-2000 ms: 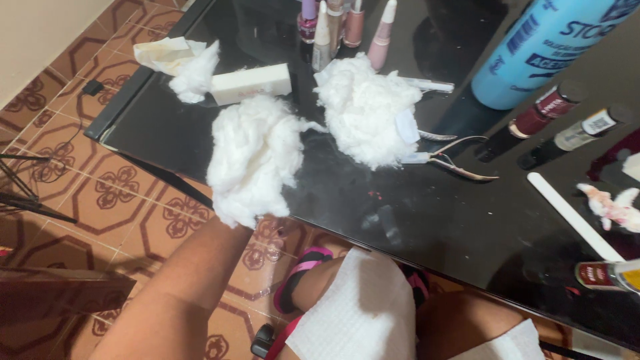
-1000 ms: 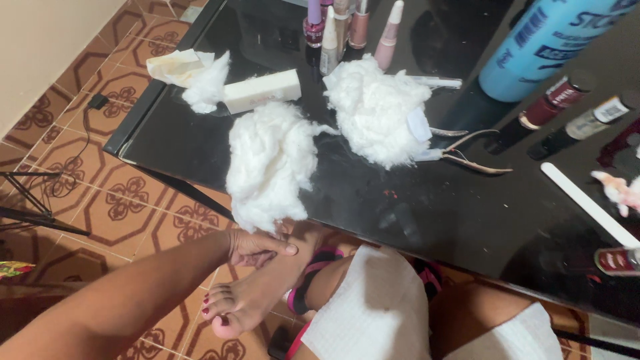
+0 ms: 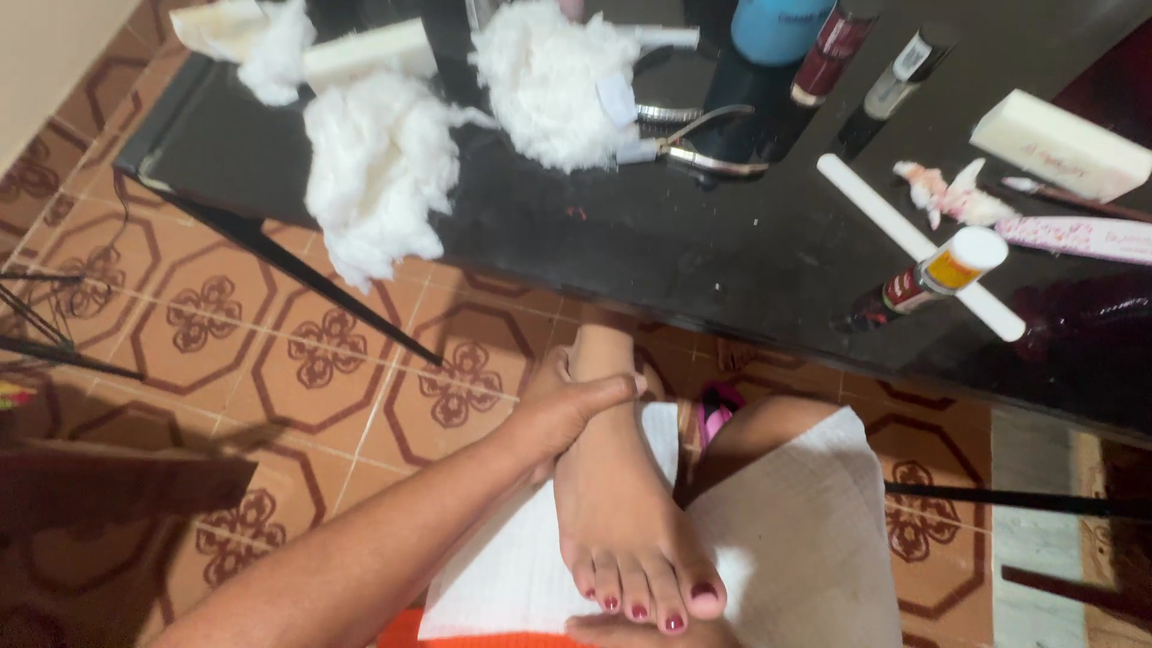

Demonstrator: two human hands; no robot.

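My left hand point(image 3: 576, 405) grips another person's ankle, with its thumb over the top. The bare foot point(image 3: 621, 504) has dark red polish on its toenails and rests above a white cloth point(image 3: 513, 558) on my lap. At the bottom edge, the partly visible fingers of what seems to be my right hand point(image 3: 652, 632) lie under the toes; the rest of it is cut off. On the black table point(image 3: 630, 243) beyond are two wads of cotton point(image 3: 382, 171), point(image 3: 553, 85), metal cuticle nippers point(image 3: 711, 157) and a white nail file point(image 3: 918, 243).
Nail polish bottles point(image 3: 832, 49), a bottle with a white cap point(image 3: 940, 270), a white buffer block point(image 3: 1062, 144), stained cotton point(image 3: 954, 193) and a blue bottle point(image 3: 778, 27) stand or lie on the table. Its front edge runs just above the ankle. A black table leg point(image 3: 315, 288) slants down at left.
The foot, seen lower left of the lap one second ago, now lies over the cloth with my left hand around its ankle. Fingers have appeared beneath the toes.
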